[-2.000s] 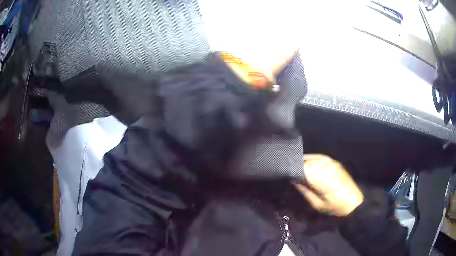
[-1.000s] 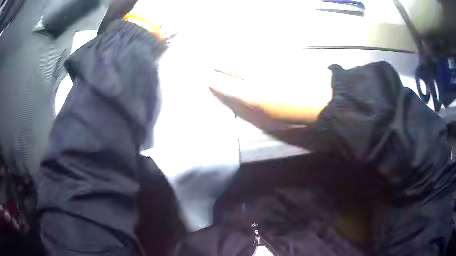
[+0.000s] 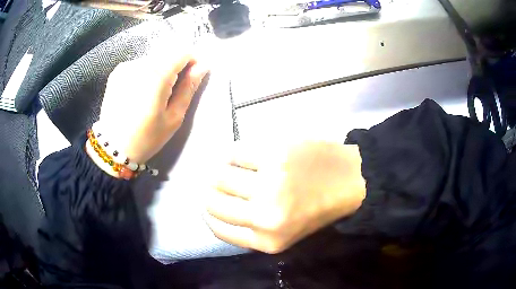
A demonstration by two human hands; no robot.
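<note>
A pale panel (image 3: 186, 226), glaring white with a light blue ribbed lower edge, lies in front of me and reaches up towards the machine. My left hand (image 3: 155, 107), with beaded bracelets at the wrist, lies at the panel's upper left, fingers towards the needle area. My right hand (image 3: 283, 195) lies on the panel's lower right part with its fingers bent over it; glare hides whether it pinches the cloth. Dark grey herringbone cloth (image 3: 85, 79) lies beyond and left of my left hand. A black rounded attachment (image 3: 229, 21) hangs just past my left fingertips.
A blue and silver cutter (image 3: 339, 7) lies at the back of the pale machine table (image 3: 418, 42). Black looped scissors handles (image 3: 485, 107) are at the right edge. Metal machine parts show at the top left. My dark sleeves cover both lower sides.
The blurred arms of the earlier frames now show as two hands down on the pale panel. The right hand has come up from below the table edge. The black attachment has come into view.
</note>
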